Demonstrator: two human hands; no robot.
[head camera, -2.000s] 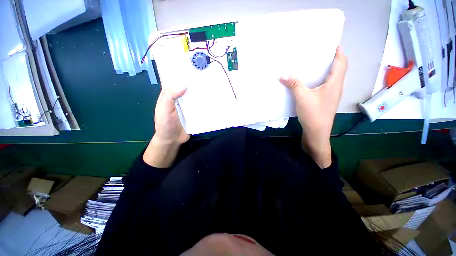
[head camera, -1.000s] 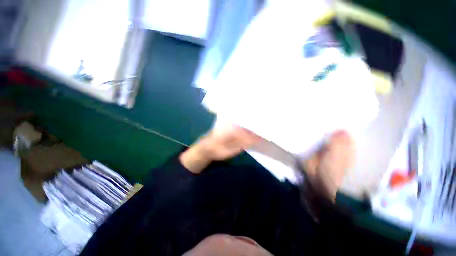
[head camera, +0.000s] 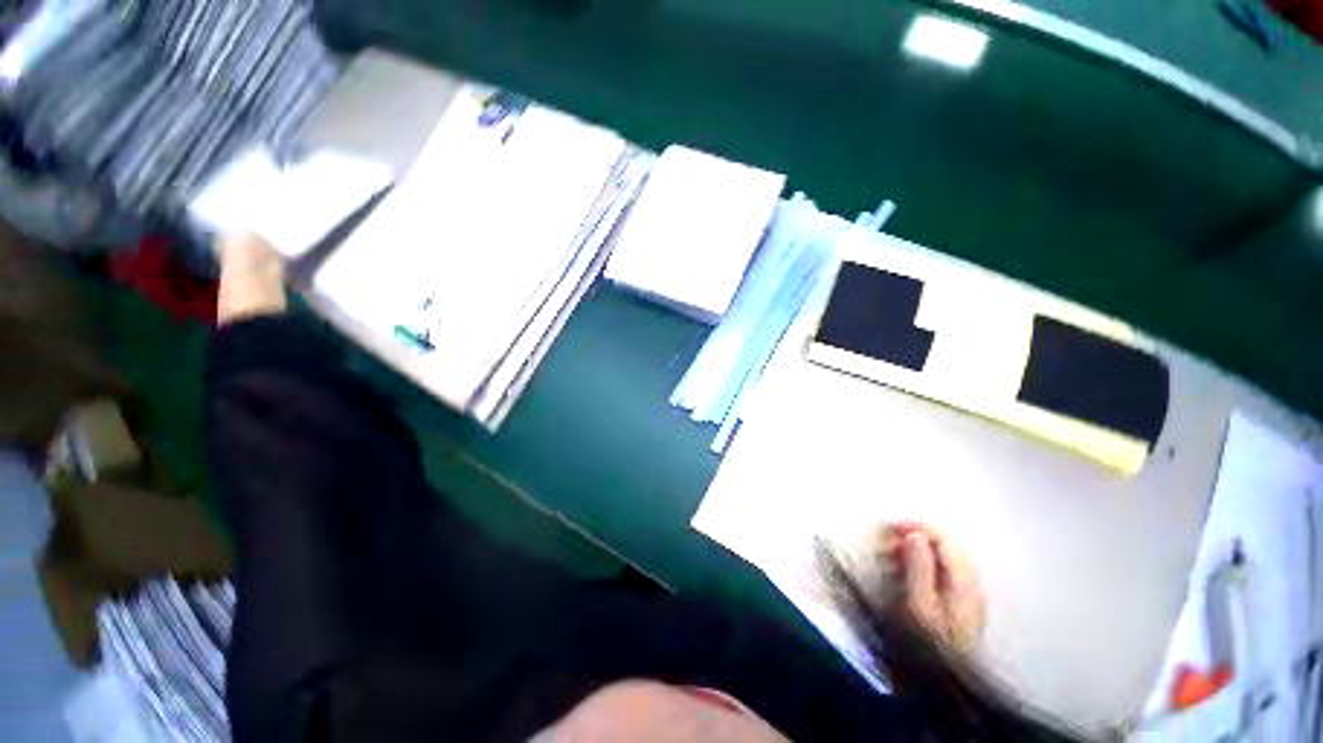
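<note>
My left hand (head camera: 251, 279) is stretched out to the far left, at the near edge of a flat white housing (head camera: 290, 200), and grips it. The housing is blurred and slightly tilted, close to a pile of grey-white panels; no electronics show on it. My right hand (head camera: 936, 581) is over the near part of the beige work board (head camera: 1016, 508). Its fingers look curled, dark strands partly cover it, and I see nothing held in it.
Housings with electronics (head camera: 501, 218) are stacked at left, beside a white block (head camera: 697, 232) and bluish glue sticks (head camera: 776, 312). Black pads (head camera: 1095, 380) lie on a yellow-edged strip. The glue gun (head camera: 1226, 610) is at the right edge. Panels (head camera: 167, 653) stand in a carton below left.
The view has swung left. The housing, earlier between both hands over the work board, is now at far left in my left hand. My right hand has let go of it.
</note>
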